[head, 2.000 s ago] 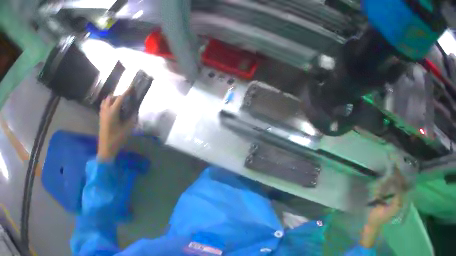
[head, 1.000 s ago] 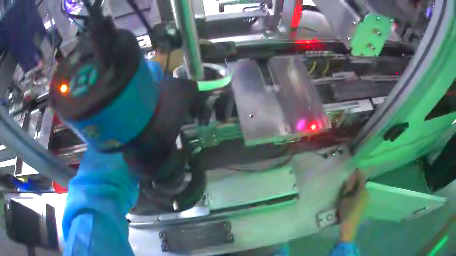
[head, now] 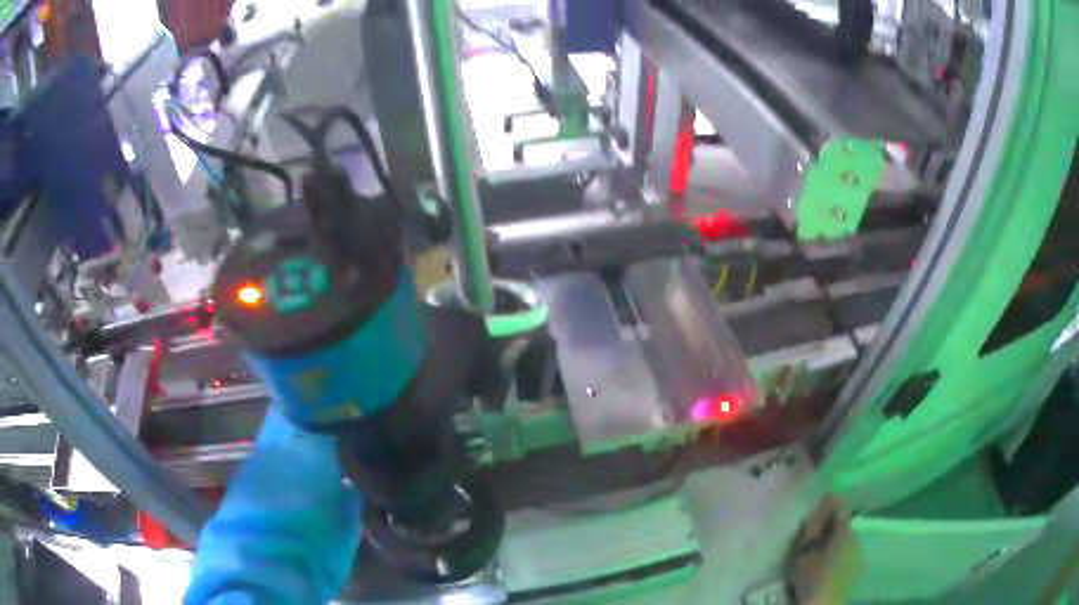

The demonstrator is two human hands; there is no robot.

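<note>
A thick black cylinder with a blue band [head: 343,366], like a microscope or camera head, stands left of centre with an orange light on top. Its round black lower end [head: 438,532] is over the bench. My left sleeve [head: 282,514] reaches up behind it. My left hand is almost wholly hidden; a small tan patch beside the metal post may be part of it. My right hand [head: 834,555] is blurred at the bottom right, over the pale metal bench plate [head: 745,502], with a small dark object [head: 814,541] in its fingers.
A vertical metal post [head: 456,154] stands behind the cylinder. Two slanted metal plates [head: 603,366] with a red light lie right of it. A green-lit frame [head: 935,307] curves along the right. A red bin [head: 166,528] is at the lower left.
The view has tilted up, so the bench and my right hand appear lower. Two seconds ago my left hand was at the black holders on the left; now that arm is behind the cylinder.
</note>
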